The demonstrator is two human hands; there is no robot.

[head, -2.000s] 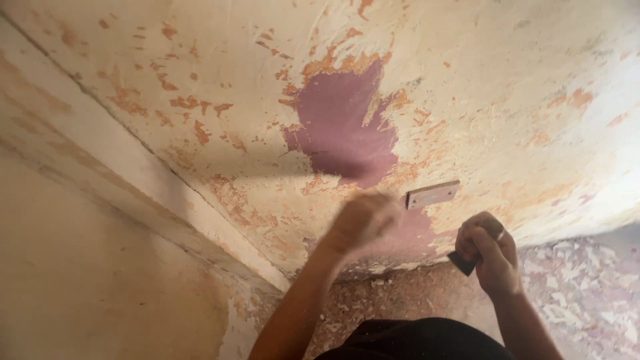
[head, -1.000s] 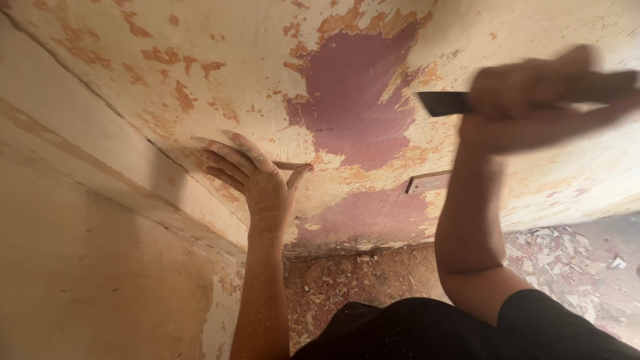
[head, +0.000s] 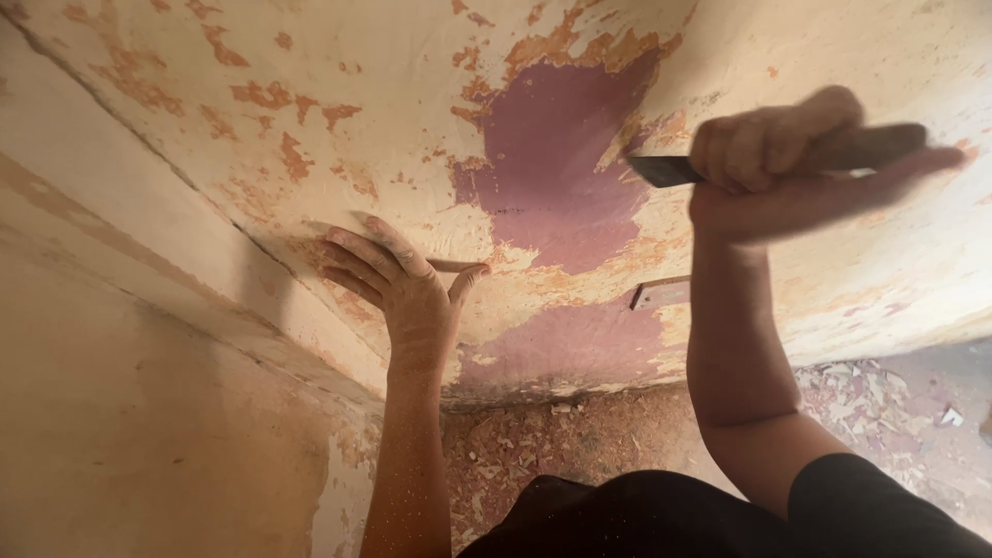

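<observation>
A wall with cream and orange patchy coating fills the upper view, with a bare purple patch near its middle. My left hand rests against the wall left of and below that patch, fingers spread, holding nothing. My right hand, slightly blurred, grips a flat-bladed scraper. Its dark blade points left, over the right side of the purple patch; whether it touches the wall cannot be told. The scraper's handle sticks out to the right of the fist.
A small rectangular plate sits on the wall, partly behind my right forearm. A ledge or beam runs diagonally on the left, beside another wall. Flakes of paint or plaster litter the floor below.
Two seconds ago both hands were lower, near the plate. Since then my left hand has moved left onto the wall, and my right hand has risen with the scraper.
</observation>
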